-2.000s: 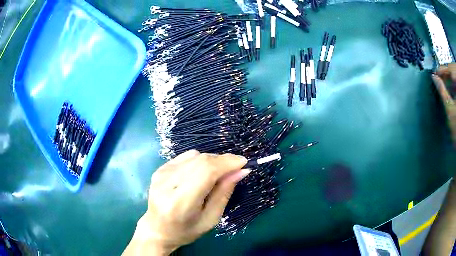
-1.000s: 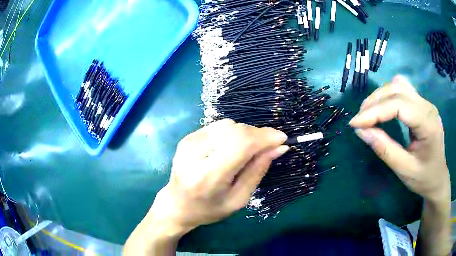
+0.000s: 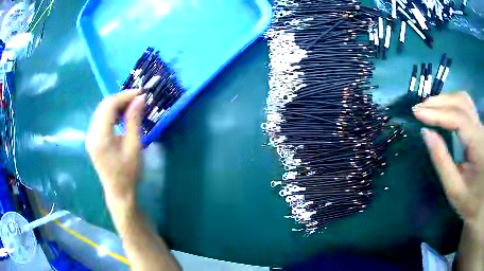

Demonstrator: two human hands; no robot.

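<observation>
My left hand [image 3: 119, 132] is over the lower wall of the blue tray [image 3: 98, 58]. Its thumb and finger are closed on a black-and-white tube [image 3: 152, 82], blurred, just above the bundled banded tubes [image 3: 172, 90] in the tray. My right hand [image 3: 451, 143] is at the right edge, cut off in part, with thumb and finger apart and nothing seen between them. Loose black-and-white tubes [image 3: 423, 80] lie just beyond its fingertips. The pile of black wire leads [image 3: 323, 106] lies between my hands, silvery-white terminals on its left side.
More loose banded tubes [image 3: 411, 16] lie in a heap at the top right beside clear plastic [image 3: 472, 24]. A pale box [image 3: 434, 258] shows at the lower right. A white reel-like object [image 3: 17, 237] and grey floor with a yellow line are at the lower left.
My left hand has moved left from the wire pile to the tray with the tube. My right hand came in from the right edge and its fingers are spread wider. The view has shifted left.
</observation>
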